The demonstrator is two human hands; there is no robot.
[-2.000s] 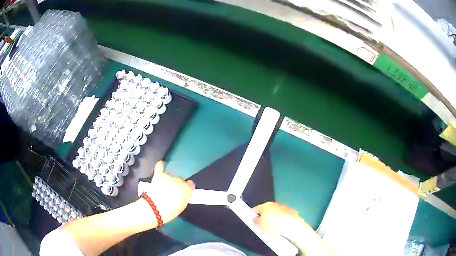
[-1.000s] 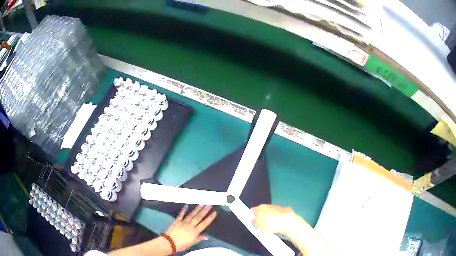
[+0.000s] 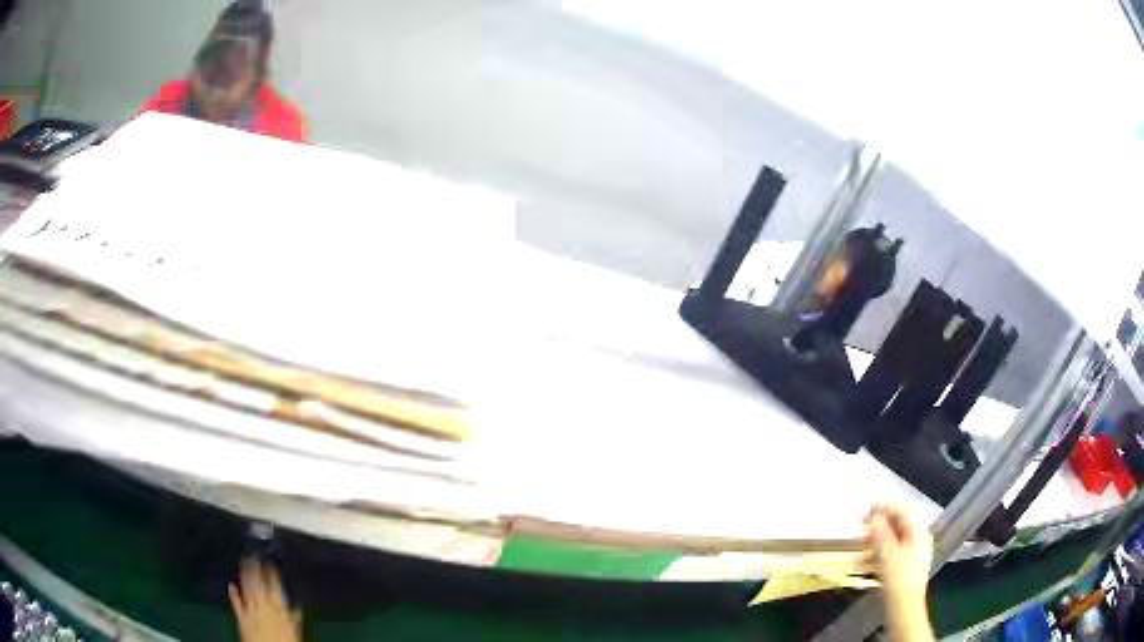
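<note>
Empty black pronged jigs stand on the white shelf at the right, a larger one (image 3: 784,370) and another (image 3: 928,439) beside a metal post. My right hand (image 3: 898,564) is raised at the shelf's front edge, below the jigs, with its fingers curled; nothing shows clearly in it. My left hand (image 3: 264,605) is at the bottom left over the dark green channel, cut off by the picture's edge. A small pale thing shows at its fingertips, too blurred to tell whether it is held.
A thick stack of white sheets (image 3: 251,276) with brown edges lies on the shelf at the left. Green tape (image 3: 583,559) and yellow tape (image 3: 809,581) mark the shelf edge. A person in red (image 3: 282,115) is beyond. Red bins (image 3: 1100,464) are at far right.
The view has swung up from the bench to the shelf. The rotor and hub tray are out of view. My right hand has left the rotor blade and is up at the shelf edge.
</note>
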